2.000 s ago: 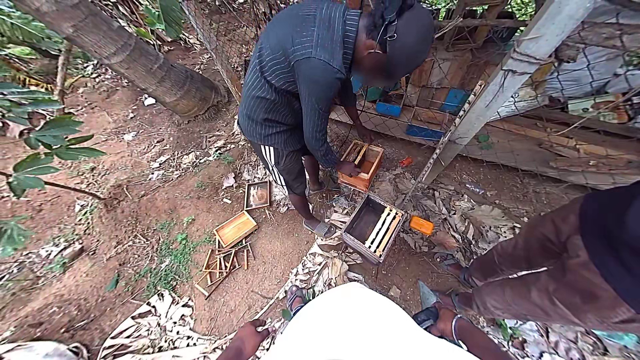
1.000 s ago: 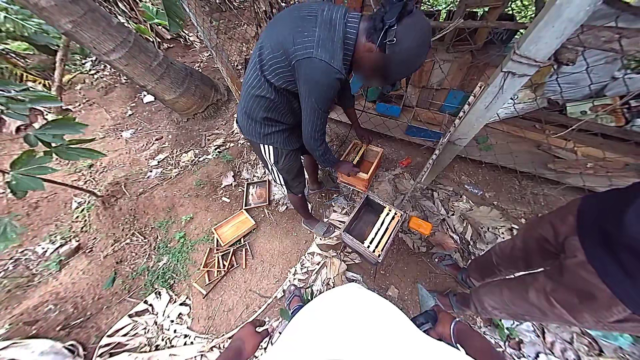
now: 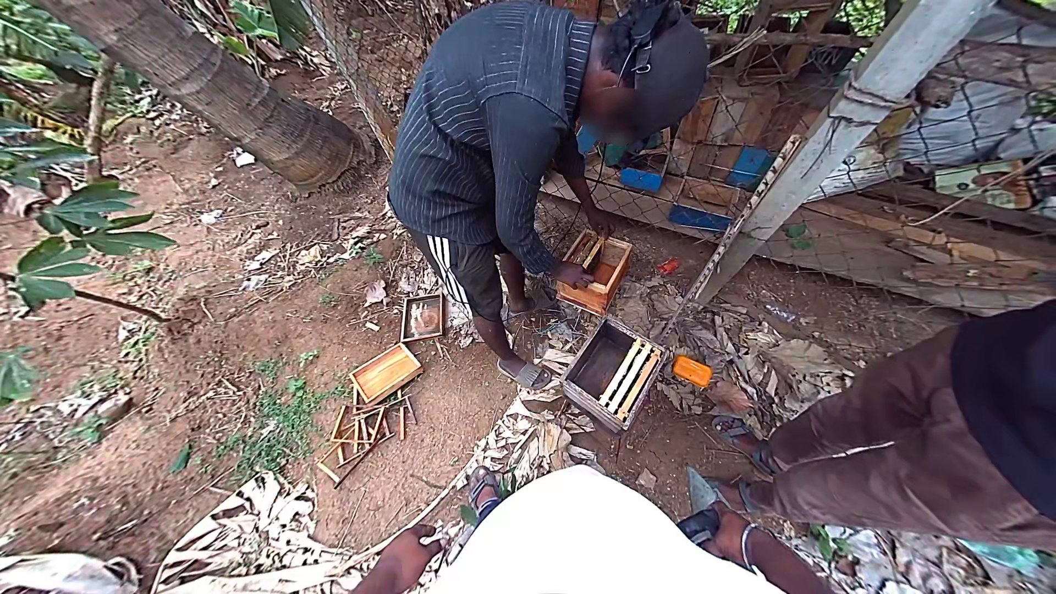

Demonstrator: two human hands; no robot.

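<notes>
My left hand (image 3: 410, 554) hangs at the bottom, left of my white garment, fingers loosely apart and nothing in it. To the right of the garment my right hand (image 3: 729, 535) is closed around a dark object (image 3: 700, 526); what it is cannot be told. A grey pointed blade-like piece (image 3: 702, 489) shows just above; whether it joins that object is unclear. Ahead, a weathered wooden hive box (image 3: 587, 403) holds several wooden frames (image 3: 631, 378) along its right side. Beyond it, a co-worker's hands are at a frame in a newer wooden box (image 3: 596, 297).
A shallow wooden tray (image 3: 386, 374), a dark-rimmed tray (image 3: 422, 318) and loose wooden sticks (image 3: 363, 433) lie on the left. An orange plastic container (image 3: 692, 371) sits right of the hive box. Another person's legs (image 3: 874, 437) stand at right. A post (image 3: 833, 140) and wire fence stand behind.
</notes>
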